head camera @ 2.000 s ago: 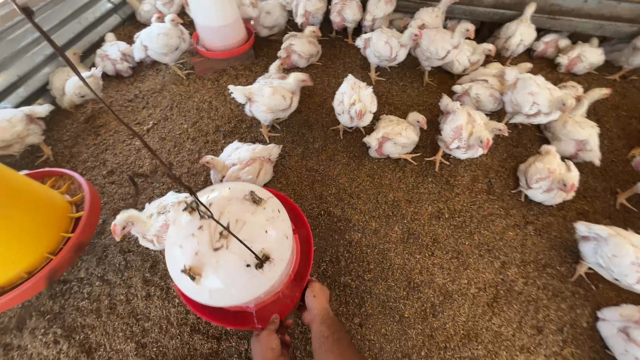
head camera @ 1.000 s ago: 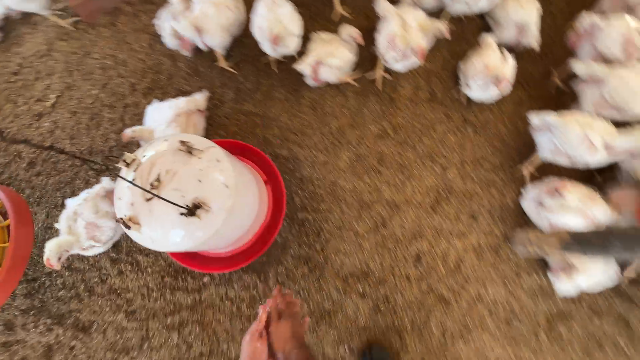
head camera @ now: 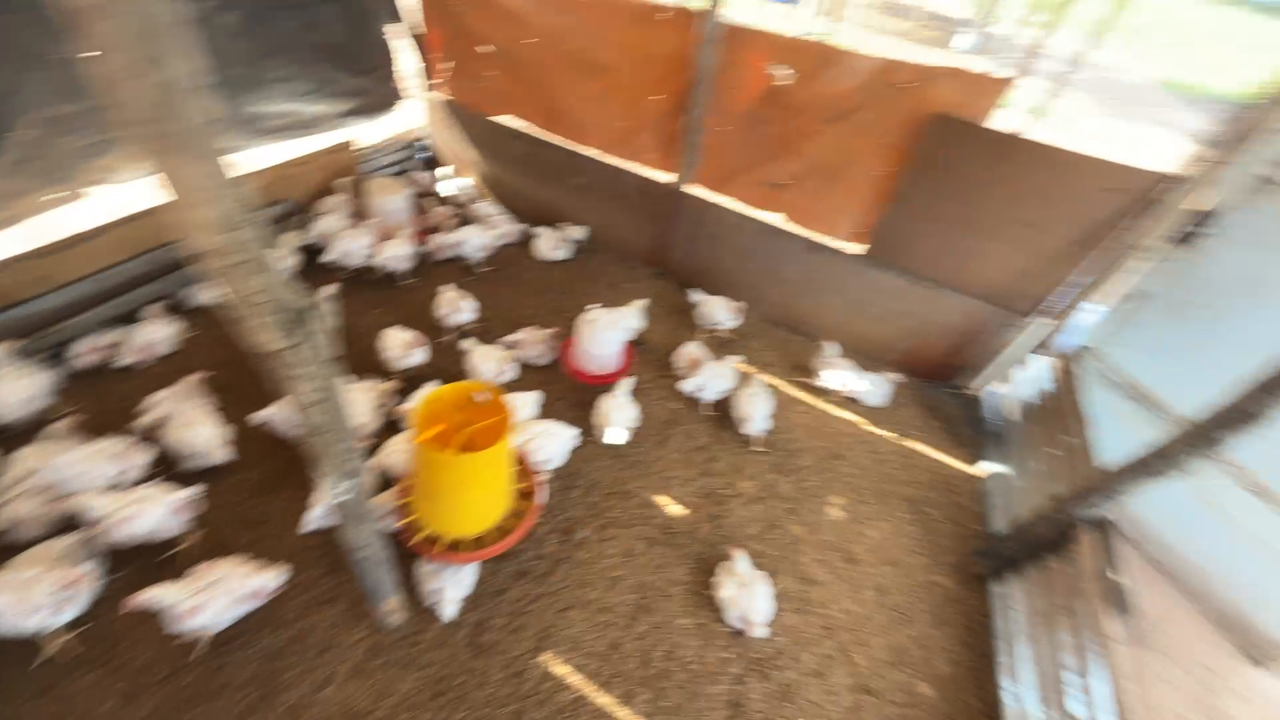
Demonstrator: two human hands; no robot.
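Observation:
Neither of my hands shows in the head view. A yellow poultry feeder (head camera: 465, 465) with a red-orange pan stands left of the middle, with several white chickens around it. Farther back is a white drinker (head camera: 598, 342) on a red base, with a chicken close against its right side. One chicken (head camera: 745, 595) is by itself on the litter floor at the lower middle. The picture is blurred, so fine detail is lost.
A slanted wooden post (head camera: 290, 350) stands just left of the feeder. Many chickens crowd the left side and far corner. A low wall (head camera: 790, 280) under orange sheeting (head camera: 800, 130) bounds the back; a light-coloured panel (head camera: 1200, 400) with a dark diagonal bar is at the right.
The view has swung from the near drinker to the far side of the pen. My hands, touching that drinker's red base at first, had come off it, and are now out of sight.

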